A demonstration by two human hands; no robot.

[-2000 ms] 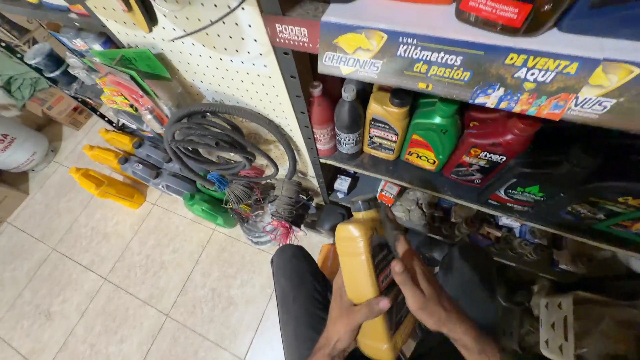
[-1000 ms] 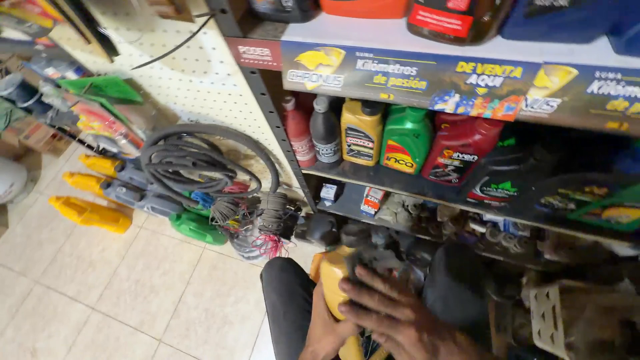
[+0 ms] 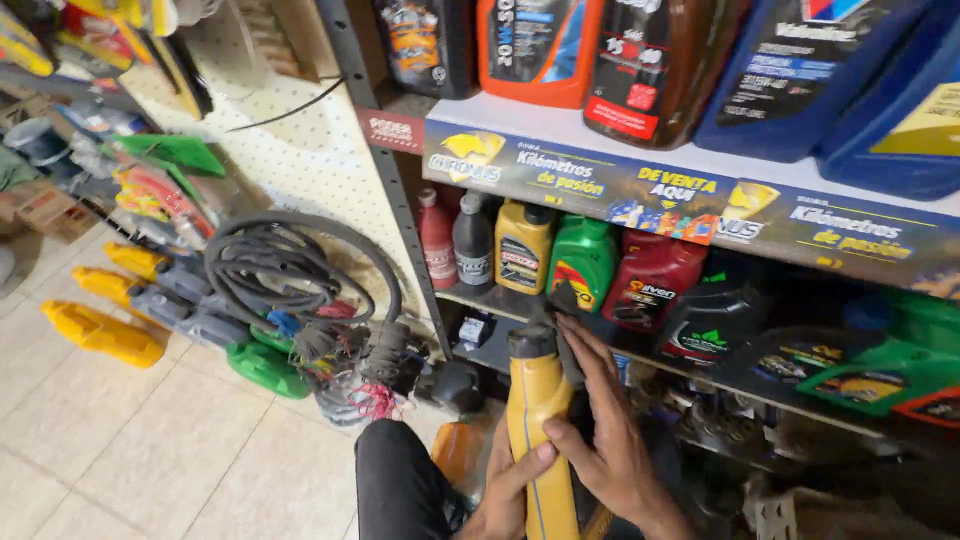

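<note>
A yellow plastic motor oil bottle with a black cap stands nearly upright at the lower middle, its narrow side toward me. My left hand grips its lower part, thumb across the side. My right hand lies along the bottle's right side and presses a dark grey cloth against it near the neck; the thumb touches the yellow side. Behind the bottle, a shelf holds a gold bottle, a green bottle and a dark red bottle.
Large oil bottles fill the upper shelf above a printed shelf strip. To the left, a coiled black hose with wires leans by the pegboard. Yellow bottles, grey bottles and green bottles lie on the tiled floor.
The yellow bottle has turned so its narrow side faces me. My right hand has moved from across its upper front to its right side. The view has shifted.
</note>
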